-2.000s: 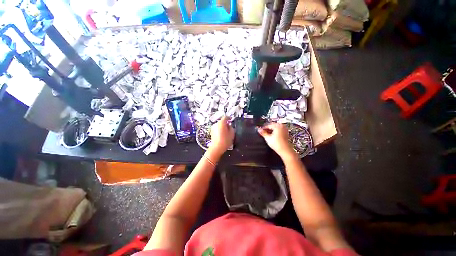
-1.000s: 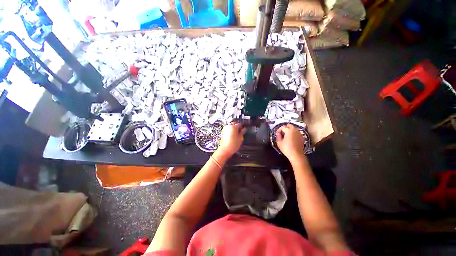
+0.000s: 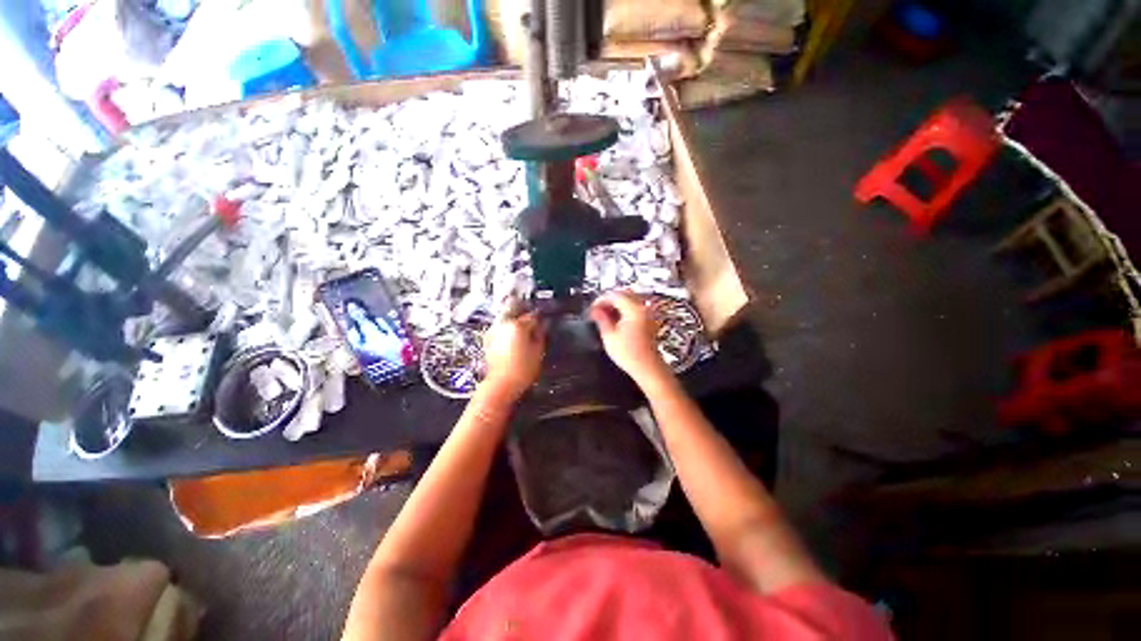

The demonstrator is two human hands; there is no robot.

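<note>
The dark green hand press (image 3: 559,238) stands upright in front of me, with its dark base (image 3: 573,376) at the table edge. My left hand (image 3: 514,351) is at the left side of the die area under the ram, fingers bent together. My right hand (image 3: 624,328) is at its right side, fingertips close together. Whether either hand holds a small part is too small to tell. The left parts bowl (image 3: 453,361) and right parts bowl (image 3: 679,336) hold tiny shiny metal pieces; my right hand partly covers the right bowl.
A heap of whitish strips (image 3: 413,188) covers the table behind. A lit smartphone (image 3: 368,328) lies left of the left bowl. A second press (image 3: 94,251), its holed plate (image 3: 174,376) and a spare bowl (image 3: 260,391) are far left. An open bag (image 3: 591,466) is at my lap.
My right hand has left the right bowl and moved in to the press. My left hand stays at the press. The whole view has shifted, so the table sits further left.
</note>
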